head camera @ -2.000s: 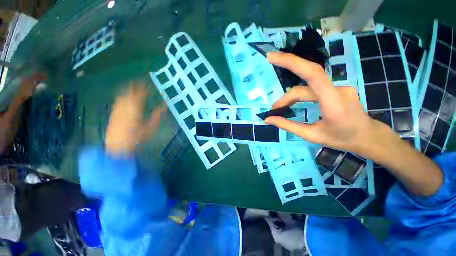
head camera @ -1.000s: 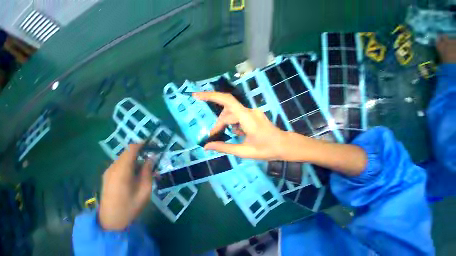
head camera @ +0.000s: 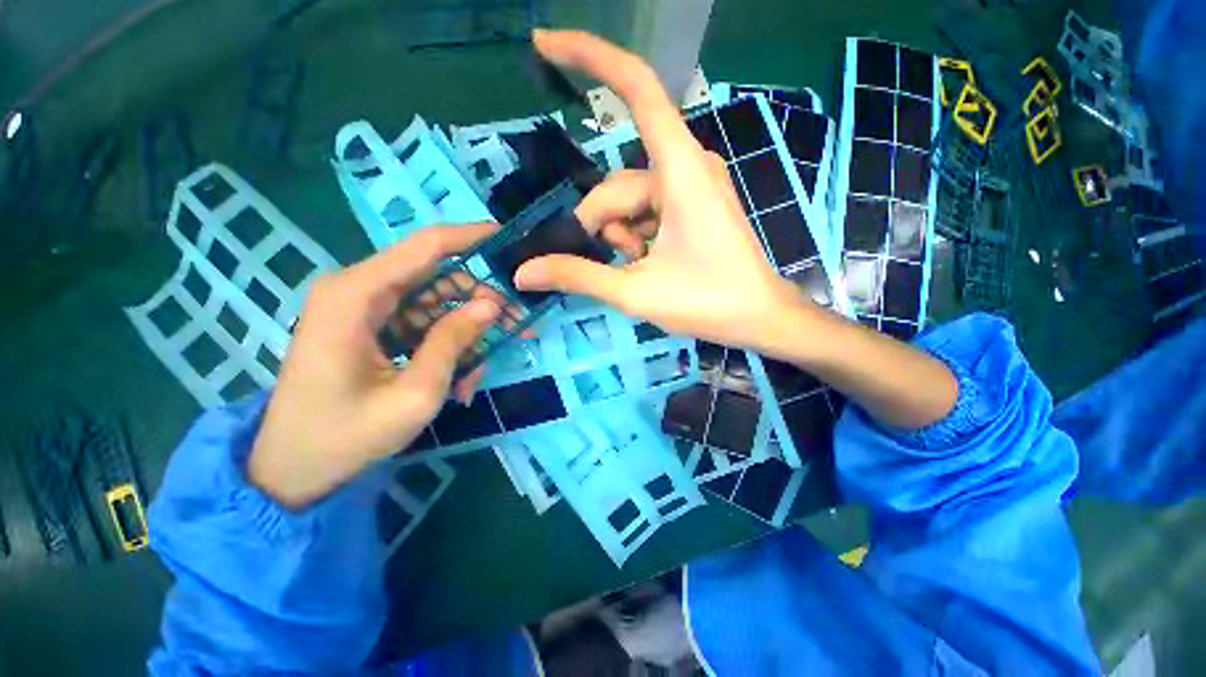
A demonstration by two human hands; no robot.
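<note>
My left hand [head camera: 347,357] holds a dark keypad housing [head camera: 456,286] by its sides, tilted, with its grid of small key holes showing between thumb and fingers. My right hand [head camera: 708,251] has its thumb and a bent finger at a black rectangle [head camera: 545,236], which lies at the window end of the housing. Whether the piece is seated in the window cannot be told. The right index finger is stretched up, with a blurred dark thin piece [head camera: 558,64] at its tip. A strip of black rectangles [head camera: 520,406] lies under my left hand on the sheets.
Emptied carrier sheets [head camera: 622,483] lie under and beside both hands. A black crumpled heap [head camera: 532,161] lies near the grey post [head camera: 677,56]. Full black sheets [head camera: 889,165] lie right. Yellow frames [head camera: 975,114] and dark housings lie far right, others at lower left. Another person's blue sleeve [head camera: 1157,397] is at right.
The view has shifted. My left hand has come in from the left with the housing, up to my right hand. The black rectangle in my right hand now meets the housing.
</note>
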